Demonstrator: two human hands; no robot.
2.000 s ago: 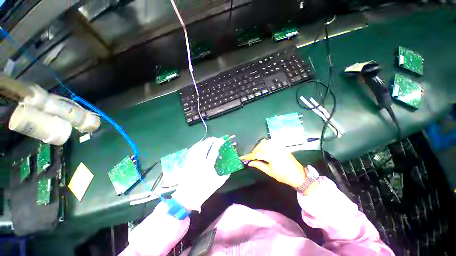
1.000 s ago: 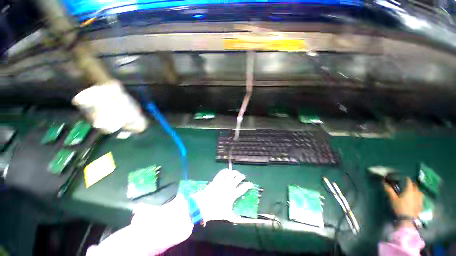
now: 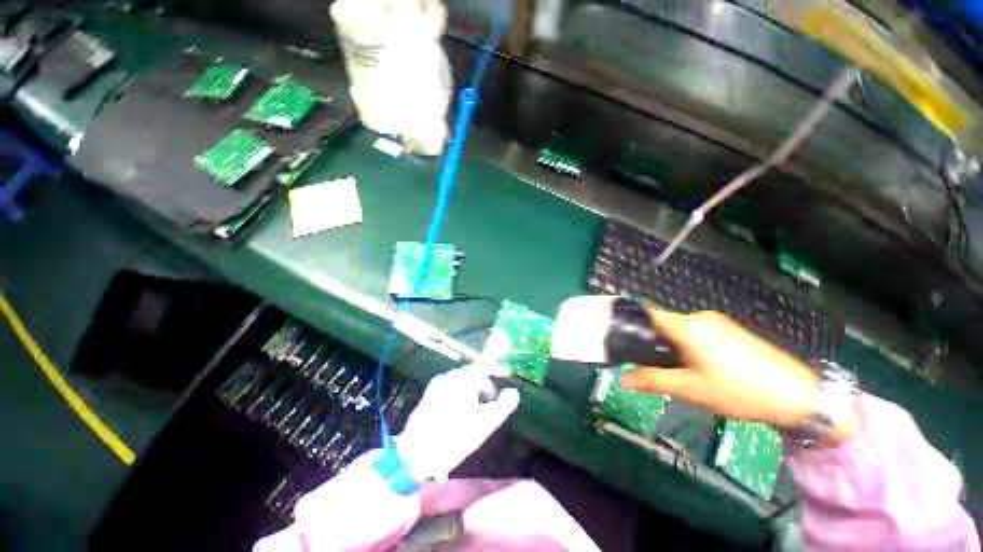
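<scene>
My right hand, bare, grips the black handle of the barcode scanner. The scanner's pale head is just right of a green circuit board on the bench's front edge. My left hand, in a white glove with a blue wrist strap, has its fingertips at that board's near left edge. A small dark spot shows between its thumb and finger; whether it grips anything is unclear. Another board lies to the left. Two more boards lie to the right, near my right hand and sleeve.
A black keyboard lies behind the scanner, with a pale cable hanging over it. A yellow-edged card, a white-wrapped roll and boards on black sheets are at left. A tote of boards is below the bench edge. The blue cord crosses the bench.
The view has swung left. My right hand has lifted the scanner from the bench's right side and brought it beside the board. My left hand has moved to the board's near edge.
</scene>
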